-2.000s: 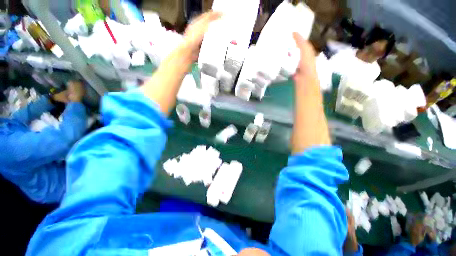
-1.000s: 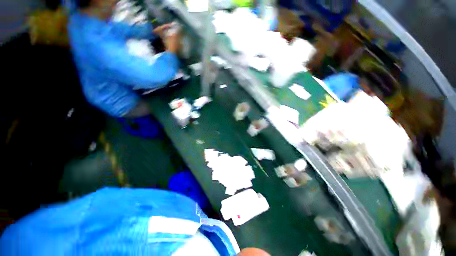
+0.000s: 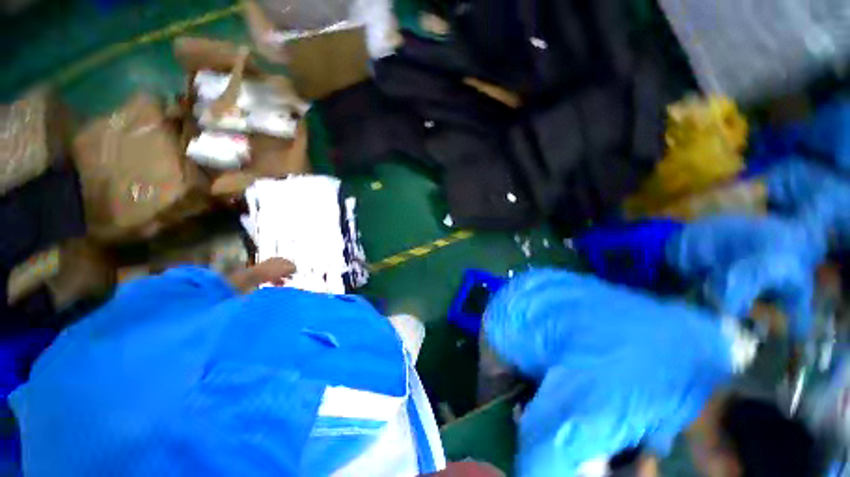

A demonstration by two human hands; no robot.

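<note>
A white stack of what look like flat carton blanks (image 3: 300, 228) lies left of centre, low near the floor, with dark, uneven edges on its right side. My left hand (image 3: 266, 273) is at the stack's near edge, its fingers on or against the white surface. The hand is small, blurred and partly hidden by my blue sleeve, so I cannot tell whether it grips anything. My right hand is not in view.
Brown shipping cartons (image 3: 130, 168) stand at the left; an open one holds white packs (image 3: 244, 107). Black bags or sheets (image 3: 559, 112) cover the floor at upper right. A blue stool (image 3: 473, 300) and a person in a blue smock (image 3: 615, 363) are at right.
The view has swung from the green bench to the floor. Both hands held white cartons two seconds ago and were out of view one second ago; now my left hand is at the stack.
</note>
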